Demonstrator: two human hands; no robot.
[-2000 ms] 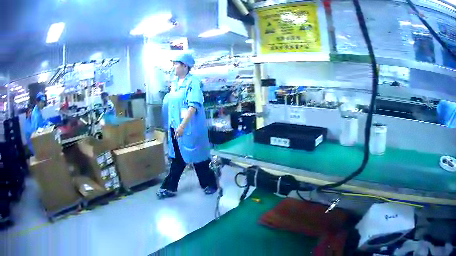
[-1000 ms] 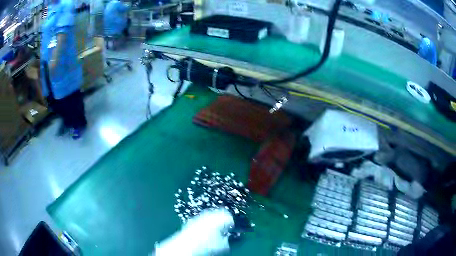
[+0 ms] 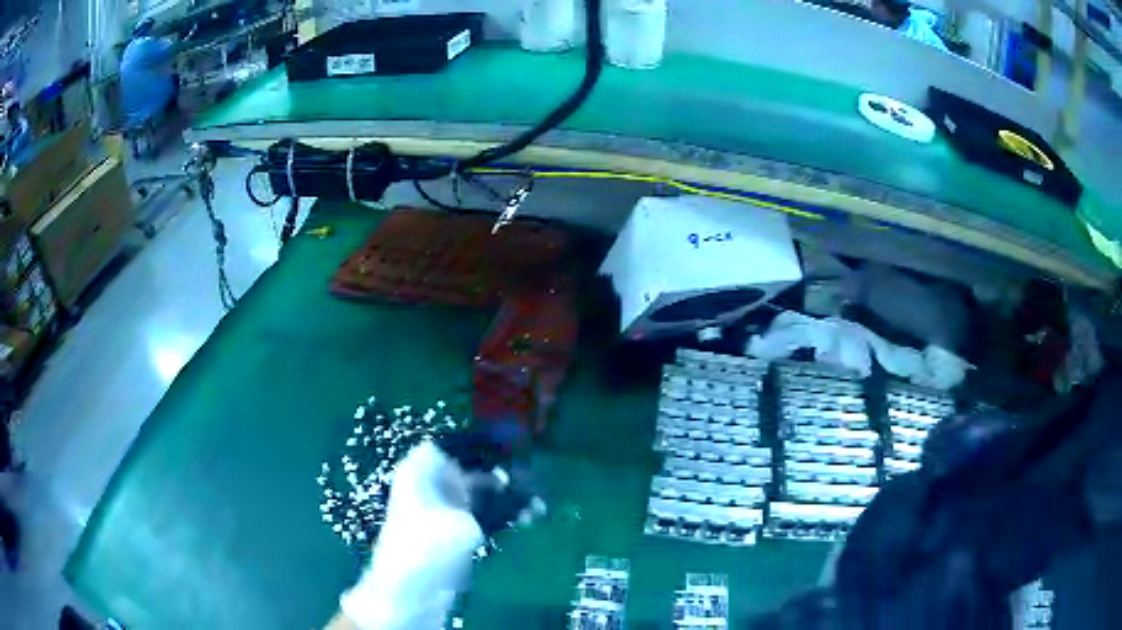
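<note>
My left hand (image 3: 425, 529), in a white glove with dark fingertips, reaches in from the bottom edge beside a loose heap of tiny black-and-silver bits (image 3: 348, 480). Its fingers are blurred, and I cannot tell whether they hold anything. Bright ribbed silver metal parts stand in columns (image 3: 711, 449) to the right. Two smaller groups of silver parts lie near the bottom edge, one left (image 3: 600, 594) and one right (image 3: 701, 601). My right hand is not seen; a large dark blurred shape (image 3: 972, 529) covers the lower right.
A reddish-brown slab (image 3: 425, 256) and block (image 3: 527, 357) lie behind the heap. A white box with a dark round opening (image 3: 708, 261) and crumpled white cloths (image 3: 861, 345) stand behind the columns. The raised green shelf (image 3: 738, 105) bears black bins (image 3: 388, 47); a black cable hangs before it.
The view has turned down and right from the aisle to the bench. My left hand has come into view at the heap. The walking person has left the picture.
</note>
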